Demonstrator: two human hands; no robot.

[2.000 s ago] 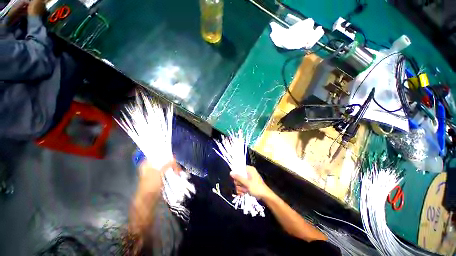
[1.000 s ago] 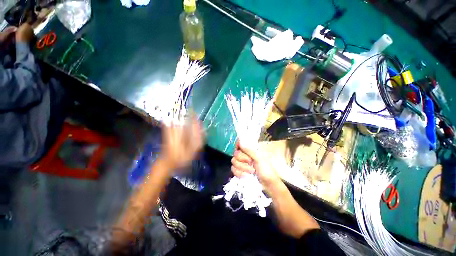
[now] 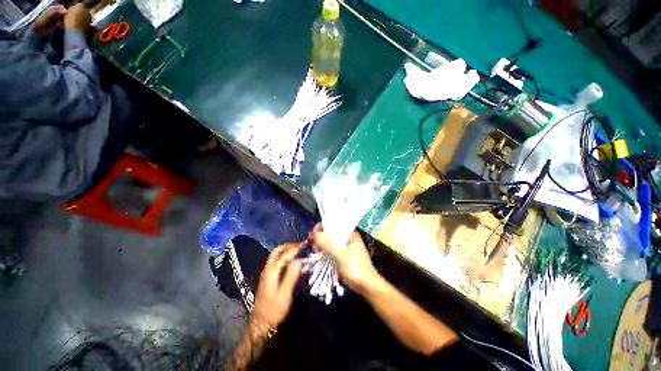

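My right hand is closed around a bundle of short white leads, low in front of me at the bench edge. The wire ends fan out blurred toward the bench, and the small white block ends hang below the hand. My left hand is just left of the block ends with its fingers apart and partly curled; I see nothing held in it. Another bundle of short leads lies on the green mat, beside the yellow bottle.
The soldering iron stands over the tan board. Long cables and red scissors lie at right. A blue-tinted plastic bag is below the bench edge. A person sits at left by a red stool.
My left hand has let go of its bundle, which now lies on the mat by the bottle, and has come back beside the right hand. The right-hand bundle has moved lower and nearer my lap.
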